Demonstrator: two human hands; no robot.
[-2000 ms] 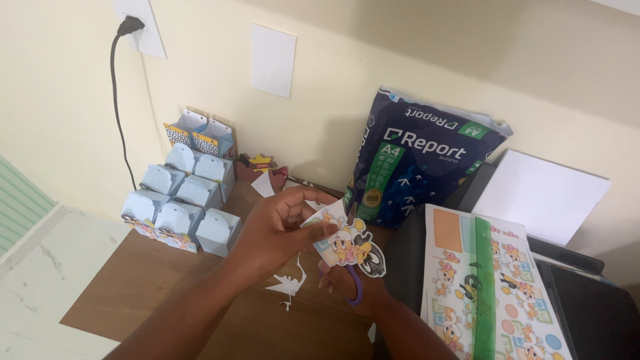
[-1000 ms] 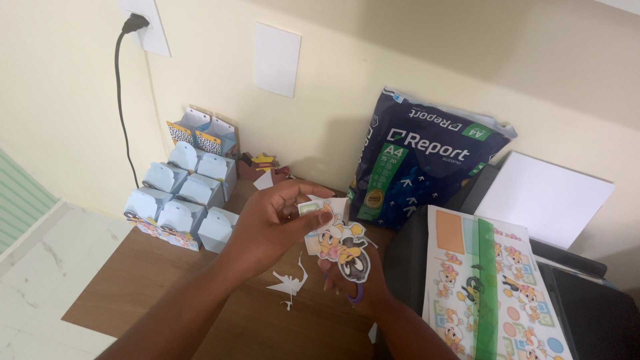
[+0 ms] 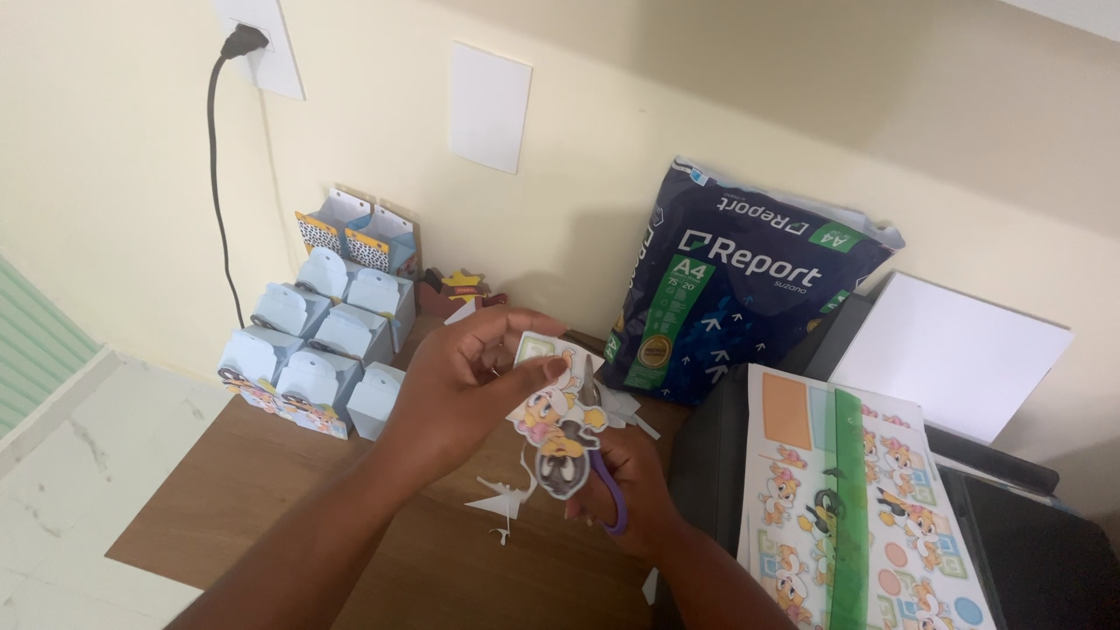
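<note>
My left hand pinches a printed paper cutout of cartoon characters between thumb and fingers, above the wooden tabletop. Around the purple handles of a pair of scissors my right hand is closed, just right of and below the cutout. The blades reach up along the paper's right edge, partly hidden by it. Paper scraps lie on the tabletop under the hands, and more white offcuts lie behind the scissors.
Light-blue paper boxes stand at the left, with patterned boxes behind. A blue A4 paper pack leans on the wall. At the right, printed character sheets under a green strip rest on a black printer with white paper in its feeder.
The cutout has turned in my left hand, and its dark-headed character now hangs at the bottom. White offcuts now show behind the scissors. My right hand still holds the scissors.
</note>
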